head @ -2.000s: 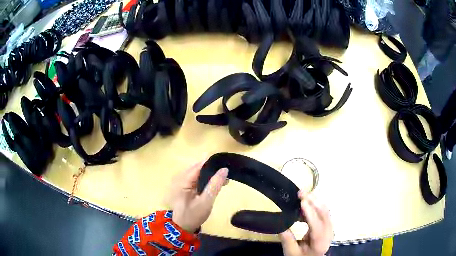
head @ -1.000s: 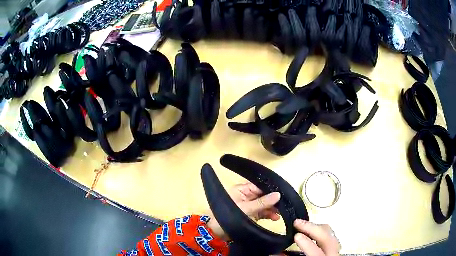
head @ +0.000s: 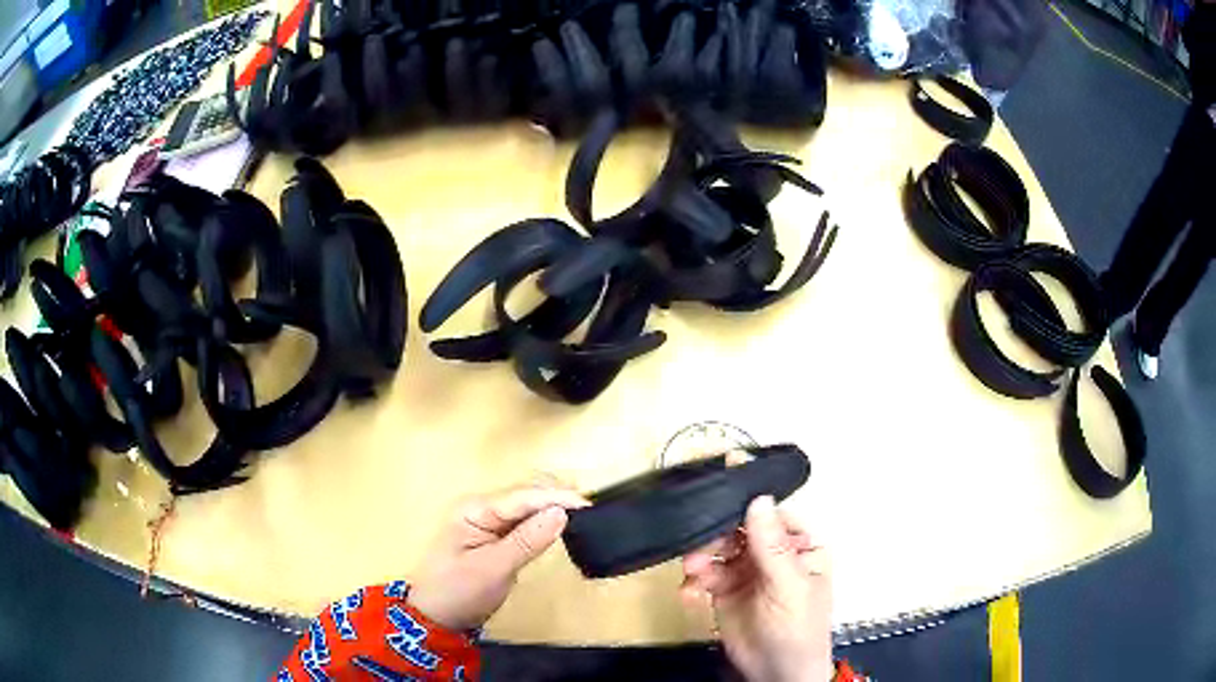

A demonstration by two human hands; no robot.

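Note:
A padded black headband (head: 667, 517) is held above the near edge of the tan table, seen side-on with its outer face towards me. My left hand (head: 494, 546) pinches its left end between thumb and fingers. My right hand (head: 767, 573) holds it near its right end, thumb on the near face and fingers beneath. The tape roll (head: 707, 434), a thin pale ring, lies just behind the headband and is partly hidden by it.
A loose pile of headbands (head: 627, 267) lies mid-table. More stand at the left (head: 200, 307) and in a far row (head: 534, 67). Flat bands (head: 1027, 313) lie in coils at the right. An orange cord (head: 158, 540) is at the left edge. A person's legs (head: 1180, 200) show far right.
The headband has turned from an open C, seen with its inside showing, to side-on. My left hand has moved from inside the curve to its left end. The camera view has shifted.

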